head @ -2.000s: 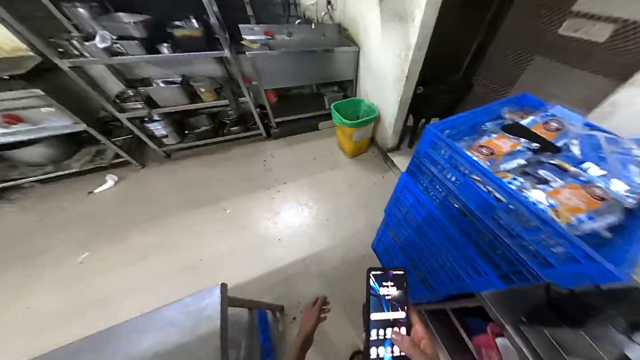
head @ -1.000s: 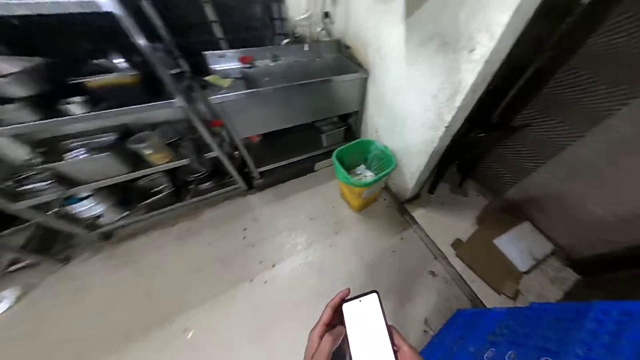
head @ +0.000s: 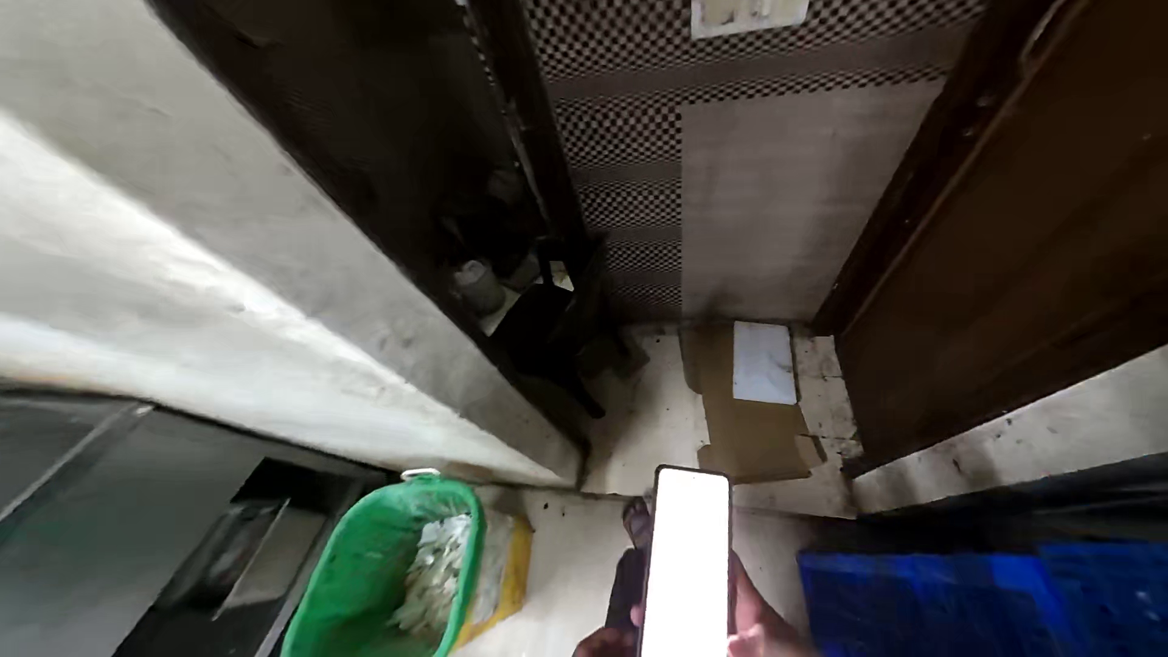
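A smartphone (head: 686,566) with a blank, glaring white screen is held upright at the bottom centre of the head view. My right hand (head: 762,616) grips its right edge, with fingers and palm partly below the frame. My left hand (head: 610,639) is at the phone's lower left side, mostly cut off by the frame; its fingers reach the phone's edge. A dark shape, perhaps a foot or shoe, shows just behind the phone's left side.
A green-rimmed yellow bin (head: 474,547) with white scraps stands left, beside the wall's end (head: 511,429). Blue crates (head: 967,602) are at lower right. Beyond a doorway, flattened cardboard (head: 757,438) and a white sheet (head: 765,362) lie on the floor; a dark chair (head: 538,319) stands left of them.
The view has swung right and closer to the doorway and bin. My left hand, empty and apart from the phone two seconds ago, has come to it. The phone's screen has turned plain white.
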